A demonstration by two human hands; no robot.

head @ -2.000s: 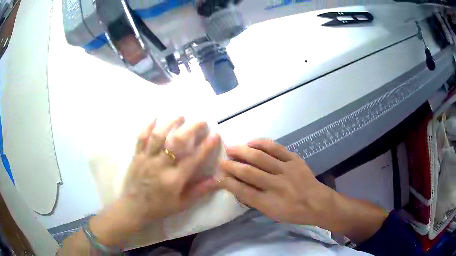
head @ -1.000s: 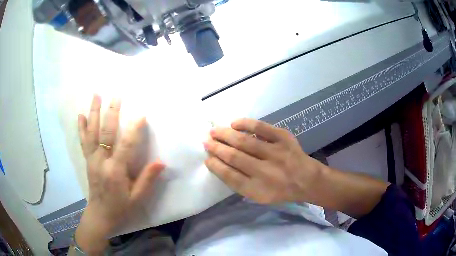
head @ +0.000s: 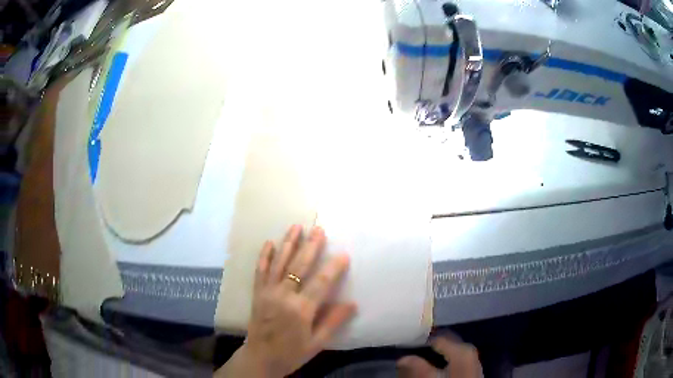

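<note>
A long cream fabric panel (head: 258, 199) lies on the machine table, with a whiter layer (head: 384, 288) on its right side. Its lower end hangs over the table's front edge. My left hand (head: 302, 303) lies flat on the fabric with fingers spread, a ring on one finger. My right hand (head: 443, 358) is low at the bottom edge of the picture, partly cut off, by the fabric's lower right corner. Whether it touches or holds the fabric does not show clearly. The white sewing machine head (head: 432, 74) is above right; glare hides the fabric near the needle.
Cut cream pieces (head: 159, 133) lie at the left, beside a blue strip (head: 111, 92). Black thread snips (head: 592, 150) lie at the right, below the machine arm. A grey ruler (head: 546, 269) runs along the front edge.
The view has swung left and shows more of the machine and left pieces. My right hand has left the top of the fabric and dropped to the front edge. My left hand stays flat and spread.
</note>
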